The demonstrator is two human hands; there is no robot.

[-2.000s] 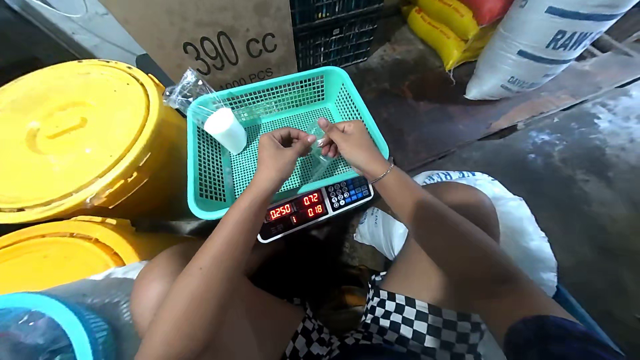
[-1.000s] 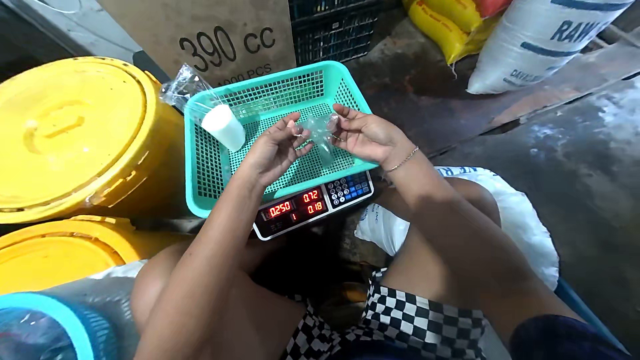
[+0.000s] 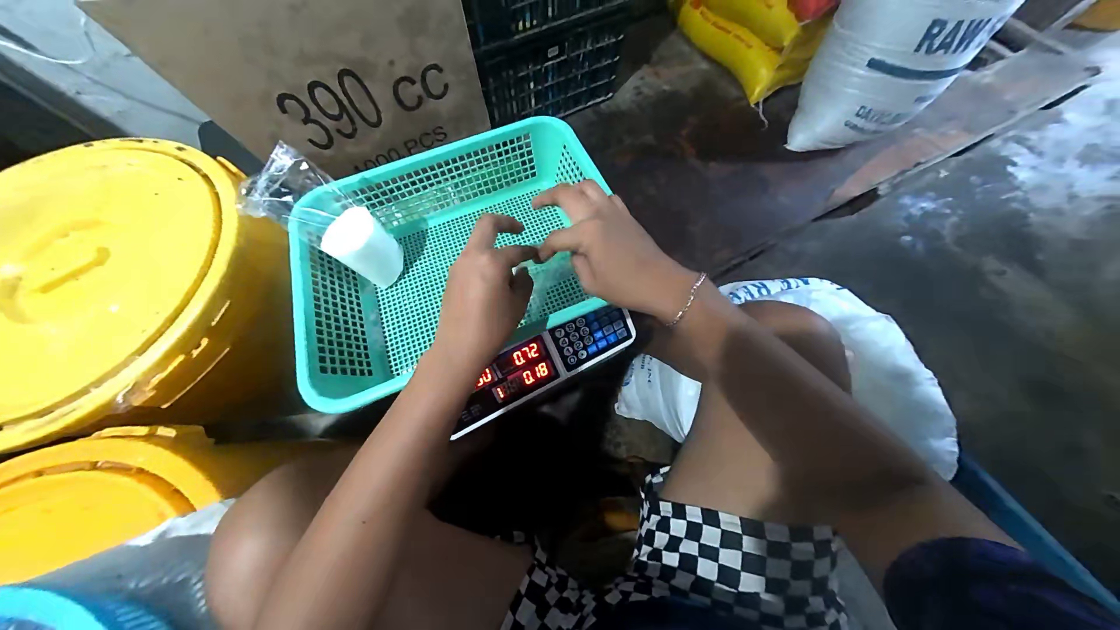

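Observation:
A teal plastic basket [image 3: 332,385] rests on a digital scale [image 3: 542,367] with lit red digits. A white cylindrical object [image 3: 363,247] lies inside the basket's left side, and clear plastic bags [image 3: 284,185] hang over the rim there. My left hand [image 3: 490,289] is above the basket's front part with fingers curled. My right hand [image 3: 604,245], with a chain bracelet at the wrist, faces it, fingers bent, the fingertips of both nearly meeting. Clear thin plastic [image 3: 551,276] shows beneath and between the hands; whether the fingers grip it is hard to tell.
Yellow lidded tubs [image 3: 105,271] stand at the left. Behind the basket are a cardboard box [image 3: 289,52] and black crates [image 3: 551,70]. Filled sacks [image 3: 892,70] stand at the back right, and a white sack [image 3: 892,376] lies beside my right leg. A blue basket [image 3: 70,608] is at the lower left.
The clear plastic that was stretched between my raised fingertips now shows lower, below the hands. My hands have come closer together, with the right hand's fingers bent over.

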